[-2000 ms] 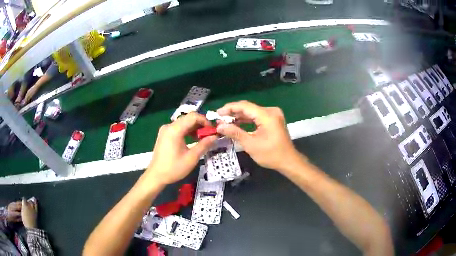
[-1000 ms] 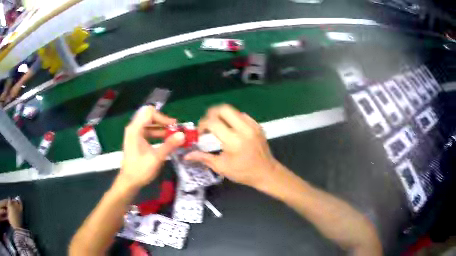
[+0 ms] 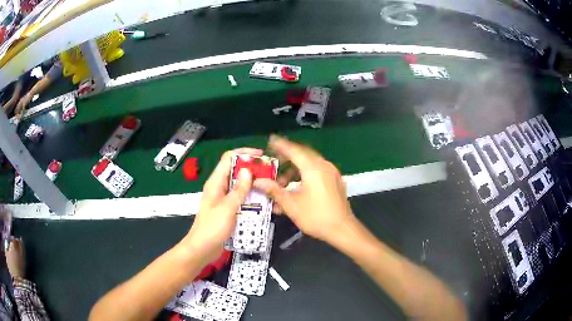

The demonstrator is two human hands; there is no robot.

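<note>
A pale housing (image 3: 252,219) with small holes is held upright in front of me. A bright red end piece (image 3: 258,169) lies on its far end. My left hand (image 3: 222,204) grips the housing's left side, its thumb on the red piece. My right hand (image 3: 313,191) is at the right edge by the red piece, its fingers partly blurred; whether it grips anything is hard to tell. Below lie another panel (image 3: 249,273), a panel at the near edge (image 3: 210,301), red pieces (image 3: 213,266) partly behind my left arm, and a small white strip (image 3: 279,278).
The green conveyor belt (image 3: 219,113) carries several part-built units and a loose red piece (image 3: 191,168). A white belt edge rail (image 3: 392,178) runs behind my hands. Black trays (image 3: 476,219) with panels stand right. A slanting post (image 3: 34,166) and another person's hand (image 3: 15,256) are left.
My hands have gone from holding small white and red pieces to a housing with red at its end. A loose red piece now shows on the belt.
</note>
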